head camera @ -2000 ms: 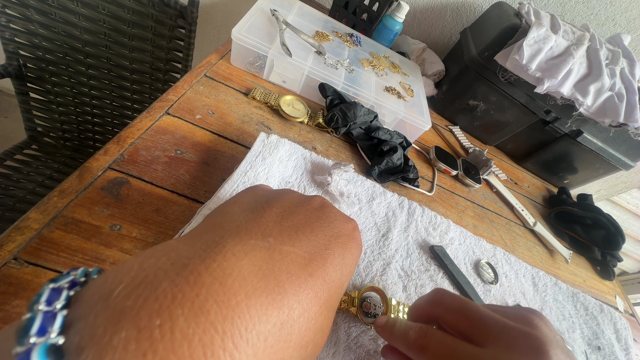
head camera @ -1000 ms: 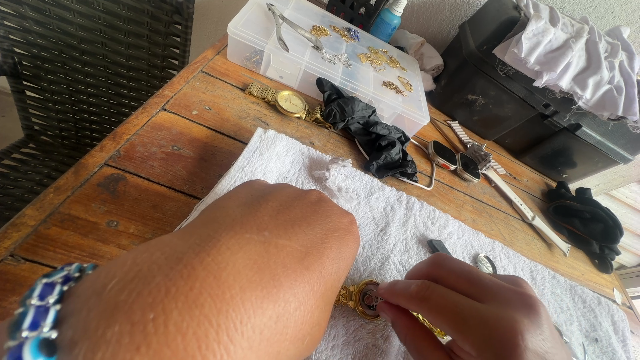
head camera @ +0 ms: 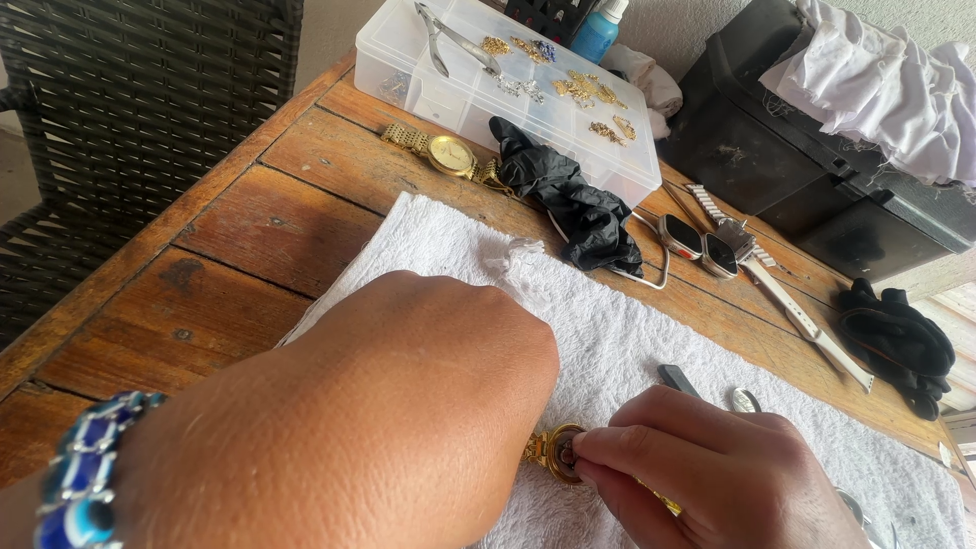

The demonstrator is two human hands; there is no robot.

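A gold-coloured wristwatch (head camera: 563, 456) lies on a white terry towel (head camera: 610, 335), its round case showing an inner part. My left hand (head camera: 381, 404), with a blue beaded bracelet (head camera: 84, 473) at the wrist, lies beside the watch over its band; its fingers are hidden behind the back of the hand. My right hand (head camera: 709, 465) has thumb and forefinger pinched at the case; whether something small is between the fingertips cannot be seen. A dark flat tool (head camera: 676, 380) and a small round metal piece (head camera: 745, 400) lie just beyond my right hand.
Behind the towel stand a clear plastic box (head camera: 457, 99) with pliers (head camera: 442, 38) and chains on its lid, another gold watch (head camera: 450, 155), a crumpled black glove (head camera: 572, 198), smartwatches (head camera: 717, 254) and a black case (head camera: 785, 152). A woven chair (head camera: 152, 99) stands at the left.
My right hand has moved left over the watch since two seconds ago, and its fingertips now cover part of the case. My left hand has stayed about where it was.
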